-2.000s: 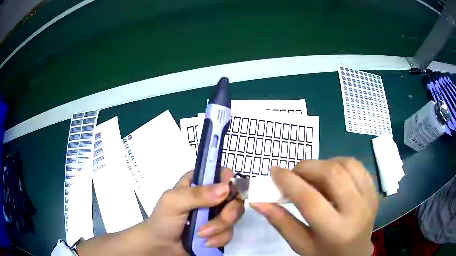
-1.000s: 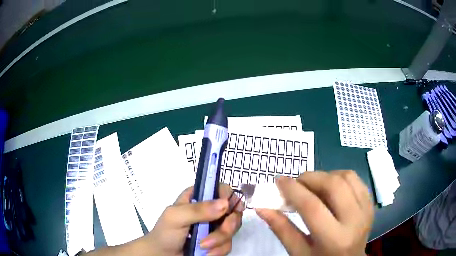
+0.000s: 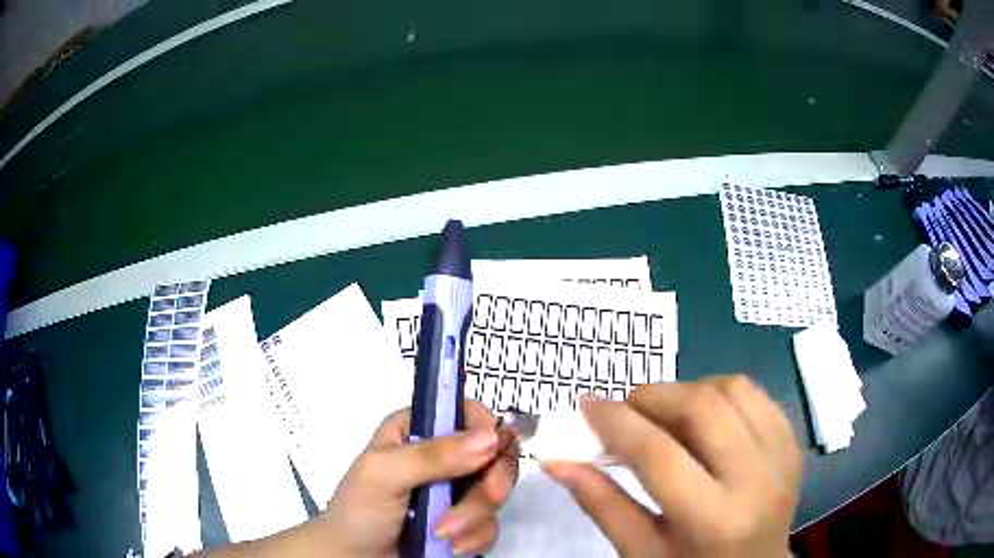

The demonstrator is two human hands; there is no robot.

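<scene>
My left hand (image 3: 436,474) holds a lavender-and-black pen-shaped device (image 3: 440,371) upright, its black tapered tip pointing away from me. A small dark metallic piece (image 3: 521,422) shows at the fingertips of my left hand, beside the device. What it is and how it is attached cannot be told. My right hand (image 3: 698,463) pinches a small folded white wipe (image 3: 565,438) between thumb and finger, its end against or very near the metallic piece. Black-outlined label sheets (image 3: 572,340) lie behind and under my hands, partly hidden.
A silver-grey label strip (image 3: 171,349), a second strip (image 3: 245,458) and a small-mark sheet (image 3: 338,371) lie left. A dense sticker sheet (image 3: 777,256), folded wipes (image 3: 825,387), a bottle (image 3: 907,302) and waiting devices (image 3: 959,240) are right. A white rail (image 3: 589,187) edges the green belt.
The device and my left hand have shifted slightly left, and the device stands more upright in view. The wipe in my right hand has moved left with the hand and is tilted differently.
</scene>
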